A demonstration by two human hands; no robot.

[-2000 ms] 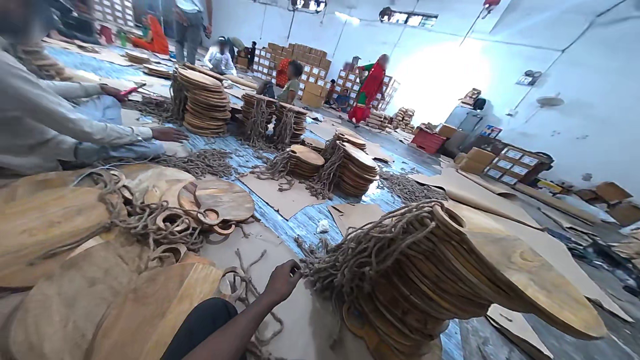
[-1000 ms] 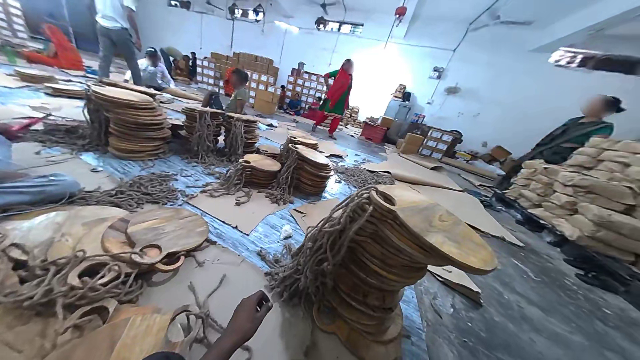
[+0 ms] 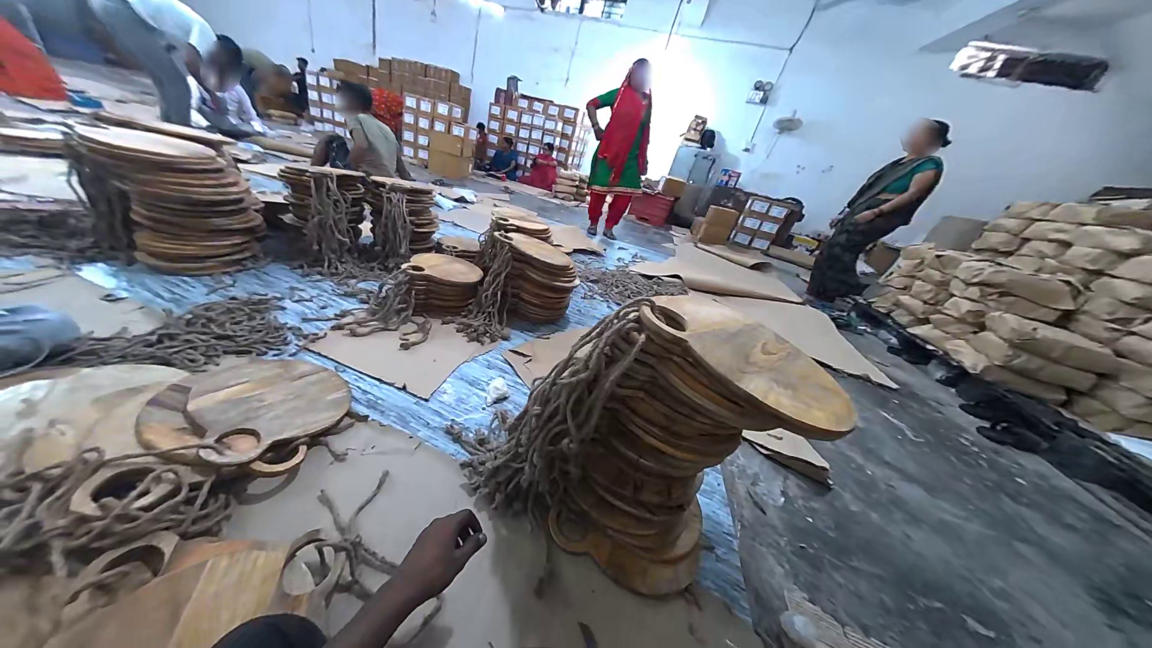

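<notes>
My left hand (image 3: 441, 553) is above the cardboard at the lower centre, fingers curled, with nothing seen in it. To its right, apart from it, a leaning stack of round wooden boards with handle holes (image 3: 666, 450) stands on the floor. Grey-brown cords (image 3: 558, 414) hang in a thick bundle from the stack's handle holes, on the side towards my hand. At the left lie loose wooden boards (image 3: 270, 400) with ring handles and tangled cords (image 3: 135, 504) over them. A few cord ends (image 3: 355, 522) lie just left of my wrist. My right hand is not in view.
Further stacks of corded boards (image 3: 193, 202) (image 3: 540, 279) stand behind. A seated person's knee (image 3: 36, 333) shows at the left edge. One person (image 3: 621, 144) stands at the back, another (image 3: 886, 207) at the right beside piled brown paper packages (image 3: 1035, 306). Cardboard sheets (image 3: 405, 351) cover parts of the floor.
The view has swung to the right, bringing in the paper packages and the person beside them. My left hand stays left of the leaning stack, now a little farther from its cords.
</notes>
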